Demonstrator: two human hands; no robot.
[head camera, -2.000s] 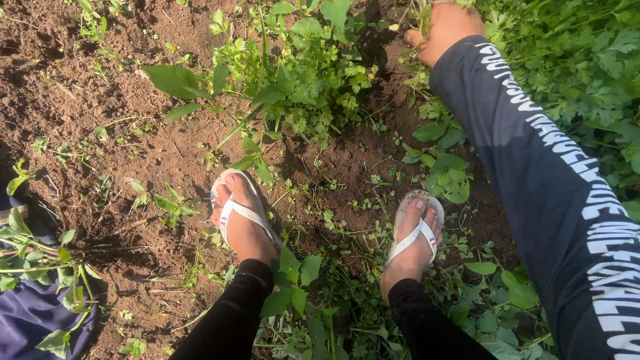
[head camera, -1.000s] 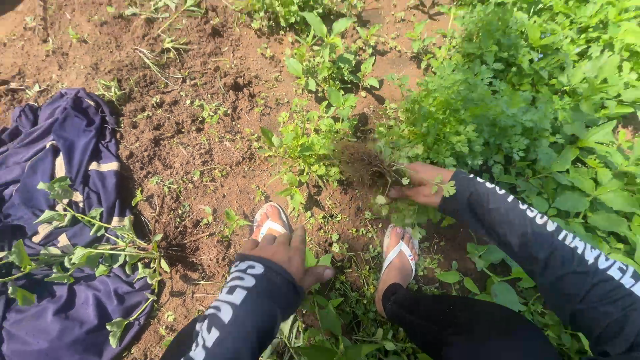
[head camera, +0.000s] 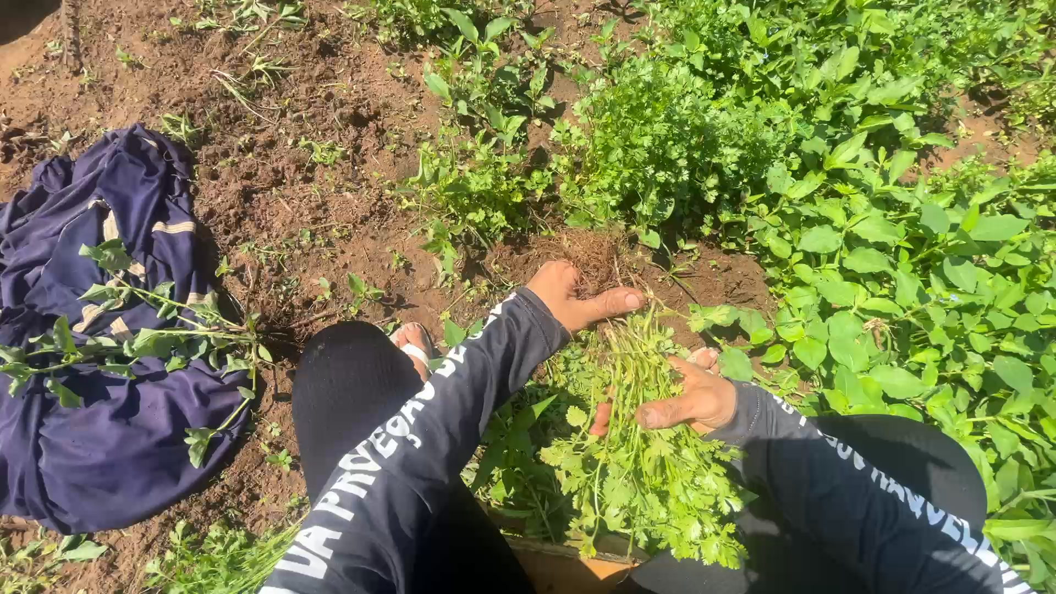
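A bunch of leafy herb plants (head camera: 643, 470), like cilantro or parsley, hangs between my knees, leaves toward me and roots (head camera: 598, 256) away. My left hand (head camera: 577, 301) is closed around the stem bases just below the tangled roots. Lower down, my right hand (head camera: 689, 400) cups the stems, its thumb lying over them and fingertips showing at their left side; how firmly it grips cannot be told.
A dark blue cloth (head camera: 124, 437) lies on the soil at left, with an uprooted weed (head camera: 165, 330) across it. Dense herbs (head camera: 676, 124) and broad-leaved plants (head camera: 874, 330) grow ahead and at right. A wooden edge (head camera: 569, 569) shows between my legs; cut herbs (head camera: 223, 561) lie at lower left.
One second ago my right hand held the rooted clump alone, and my left hand was over my left foot. Now both hands are at the bunch, and my knees have come into view.
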